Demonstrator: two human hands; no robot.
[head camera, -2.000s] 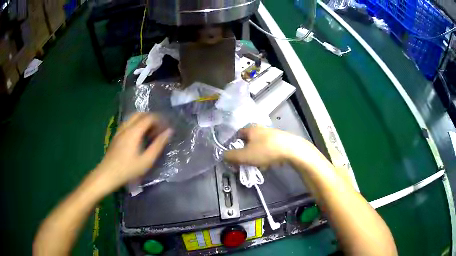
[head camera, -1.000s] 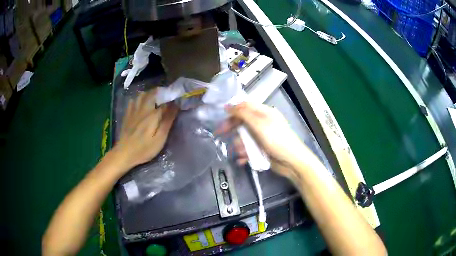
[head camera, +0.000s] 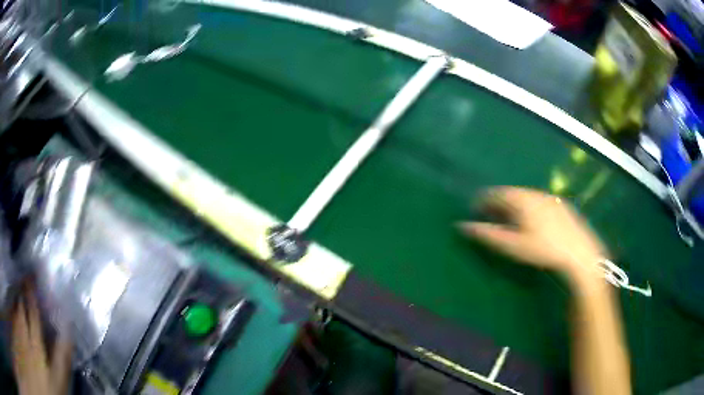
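Observation:
My right hand (head camera: 533, 227) is over the green conveyor belt (head camera: 394, 200), blurred, with its fingers apart and nothing visible in it. A white cord (head camera: 615, 274) shows beside my right wrist, partly hidden by the arm. My left hand (head camera: 35, 347) is at the lower left edge, blurred and cut off, its extended fingers against the shiny clear film (head camera: 100, 278) on the machine top. A white adapter (head camera: 121, 66) with its cord lies at the belt's far left.
A white divider bar (head camera: 370, 143) crosses the belt, with a dark taped knob (head camera: 286, 243) at its near end. The yellowed side rail (head camera: 224, 208) separates belt and machine. A green button (head camera: 199, 319) is on the machine. A gold tin (head camera: 629, 69) stands beyond the far rail.
The view has swung right towards the belt. My right hand has left the white adapter and bag at the machine and moved out over the belt. My left hand remains at the machine.

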